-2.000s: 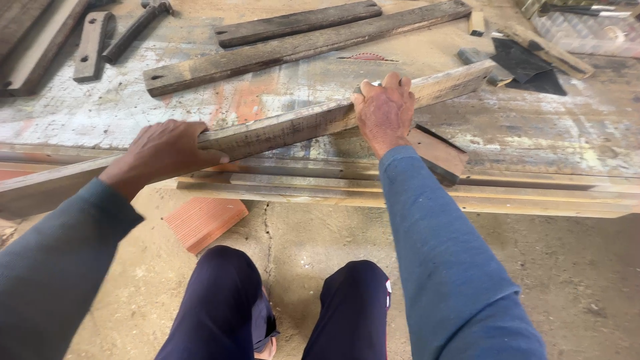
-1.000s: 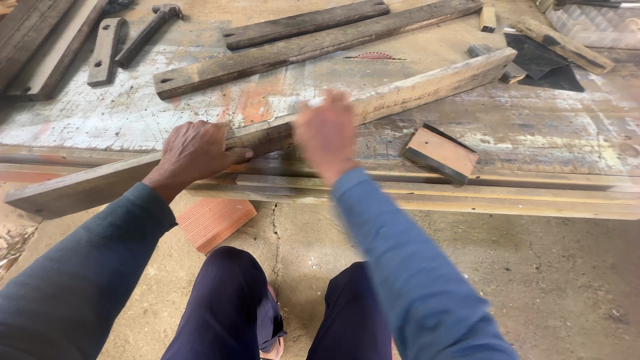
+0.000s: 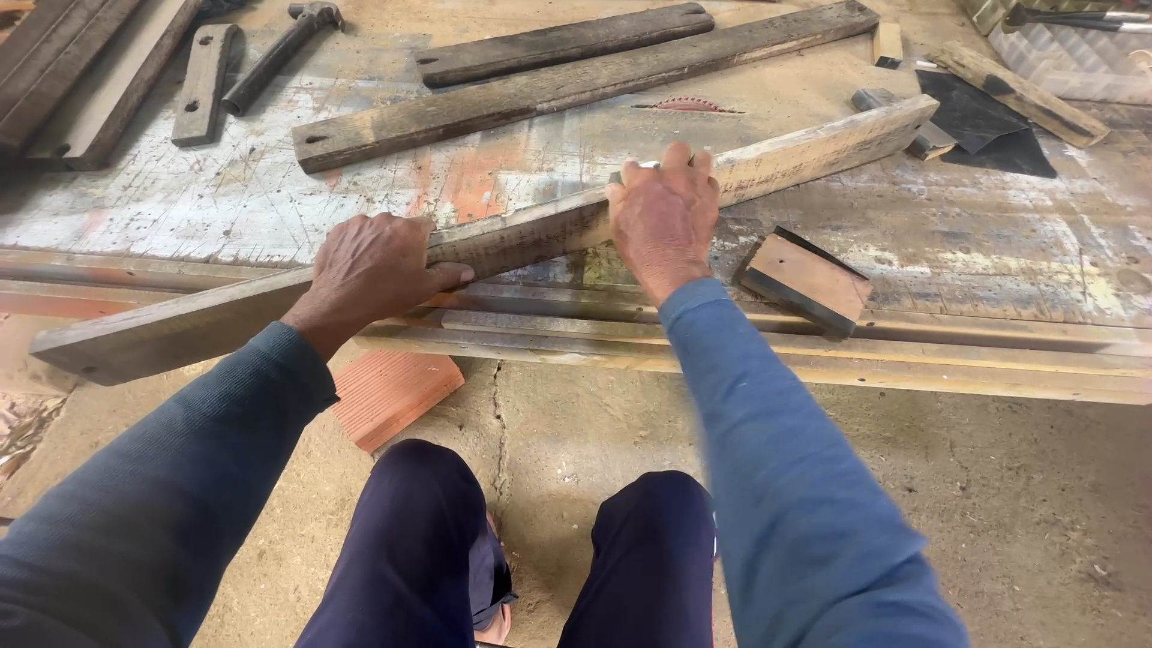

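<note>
A long, weathered wooden board (image 3: 531, 236) lies on edge, slanting across the workbench, its near left end jutting past the bench edge. My left hand (image 3: 373, 270) grips it left of centre, thumb on the near face. Farther right, my right hand (image 3: 666, 216) is curled over the board's upper edge, pressing a small piece mostly hidden under the fingers; only a pale and dark bit shows, and its material is unclear. The near face looks paler right of this hand. A wooden block (image 3: 805, 279) partly wrapped in a dark sheet lies near the bench edge, right of my right hand.
Behind lie two old boards (image 3: 576, 85), a red circular saw blade (image 3: 688, 105) protruding through the benchtop (image 3: 972, 234), a claw hammer (image 3: 279, 58) and a holed wood piece (image 3: 205, 85). Black sheets (image 3: 985, 126) and offcuts are at right. A hollow clay brick (image 3: 396, 396) is on the floor.
My right hand has moved along the board, first left, then back right. My left hand keeps its hold. The wrapped block, partly hidden by my right hand and the board two seconds ago, now shows fully.
</note>
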